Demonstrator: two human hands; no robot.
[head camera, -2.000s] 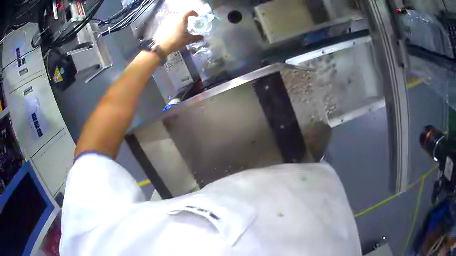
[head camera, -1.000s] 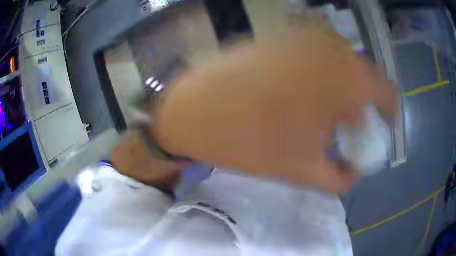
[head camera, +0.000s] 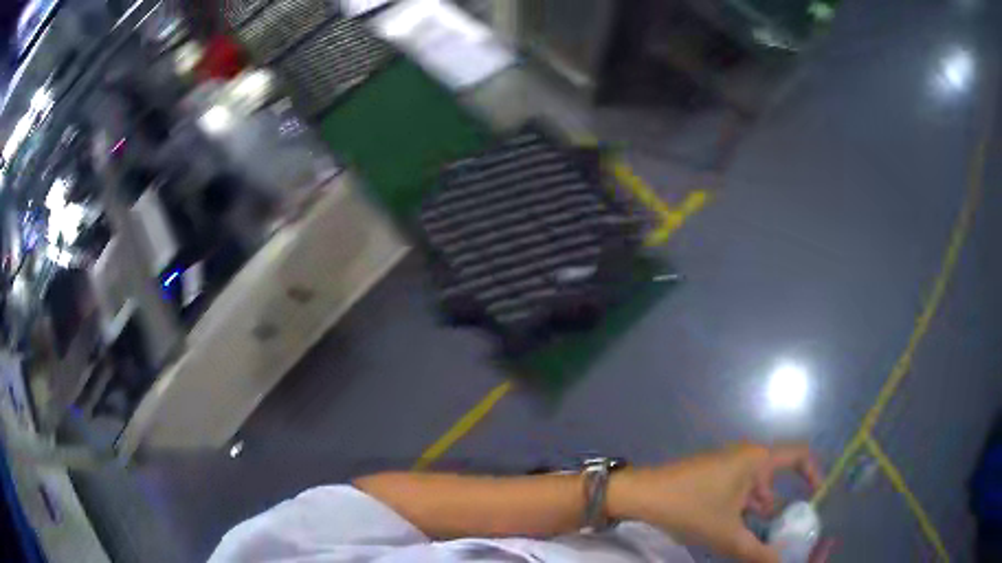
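Note:
My left hand (head camera: 731, 498), bare, with a metal watch at the wrist, is at the bottom right. Its fingers are closed around a small, whitish, rounded object (head camera: 795, 529). The object is blurred and partly covered by the fingers, so I cannot tell what it is. My right hand is not in view.
A black tray with rows of silvery parts (head camera: 522, 236) lies on the green conveyor belt (head camera: 401, 127). More trays (head camera: 335, 61) and white sheets (head camera: 445, 42) are farther back. A pale machine base (head camera: 269, 313) stands at left. The grey floor (head camera: 714, 341) has yellow lines.
The view has swung from the steel table and machine to the conveyor and floor. My left hand has come back from the machine, still with the whitish object, and is now low at the right.

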